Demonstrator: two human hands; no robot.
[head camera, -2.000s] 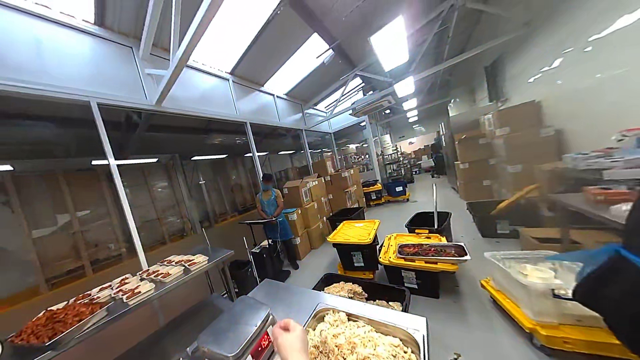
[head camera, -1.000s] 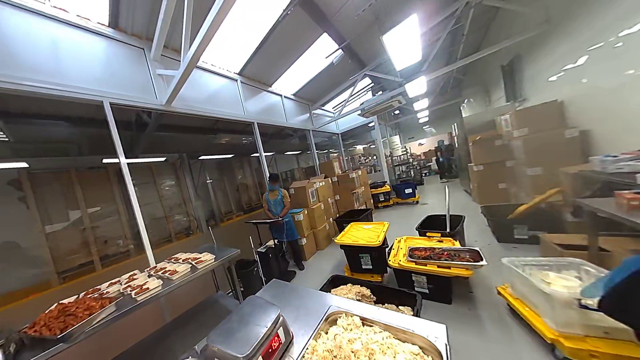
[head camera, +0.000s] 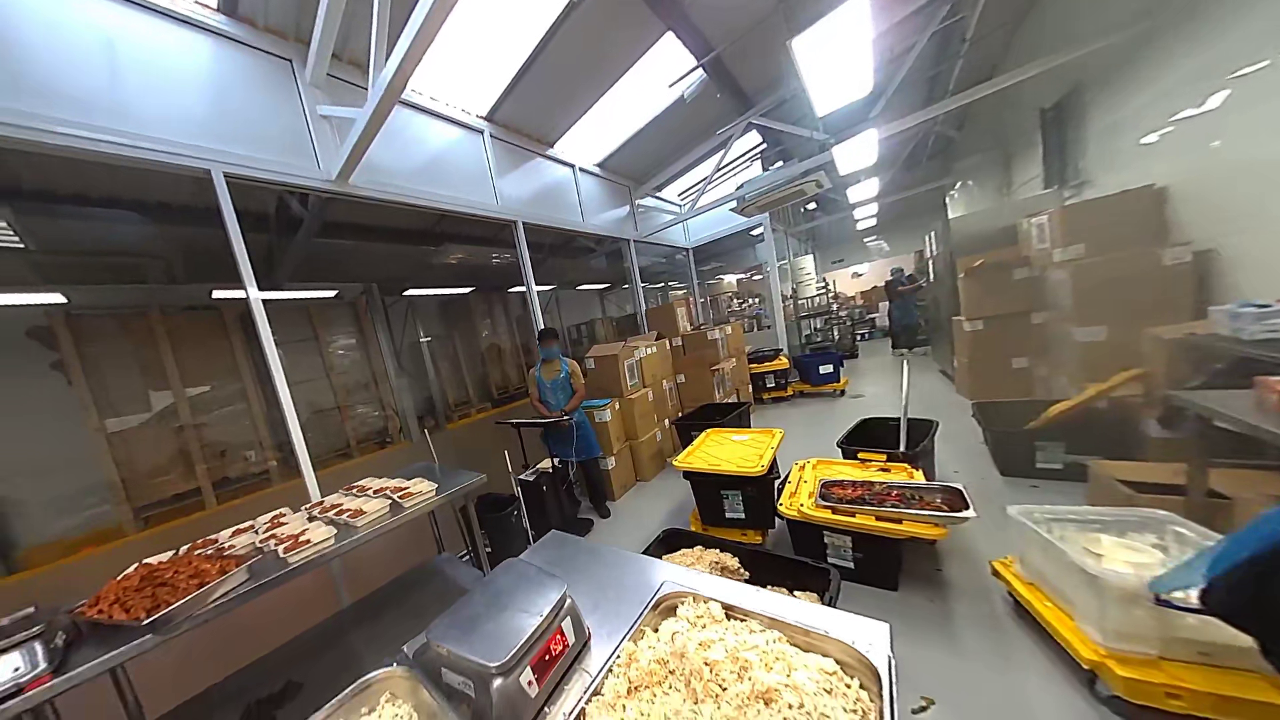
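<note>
Neither of my hands shows in the head view now. Nearest to me on a steel table (head camera: 600, 560) is a large metal tray (head camera: 880, 680) heaped with pale shredded food (head camera: 730, 665). Left of it stands a digital bench scale (head camera: 500, 620) with a lit red display and a bare platform. At the bottom edge, partly cut off, is a smaller metal tray (head camera: 335, 705) holding some of the pale food. On the left-hand steel table (head camera: 330, 570), a tray of reddish-brown food pieces (head camera: 165, 590) lies beside several filled white food trays (head camera: 300, 540).
Behind the table sit a black crate (head camera: 820, 580) of pale food and black totes with yellow lids (head camera: 728, 450), one bearing a metal tray of dark food (head camera: 890, 497). A co-worker (head camera: 560, 395) stands by stacked cartons (head camera: 640, 420). A blue-gloved hand (head camera: 1200, 565) enters at right near a clear bin (head camera: 1110, 530).
A bare hand was between the scale and the large tray two seconds ago; it has left the view. The blue-gloved hand at right has come further into view since one second ago.
</note>
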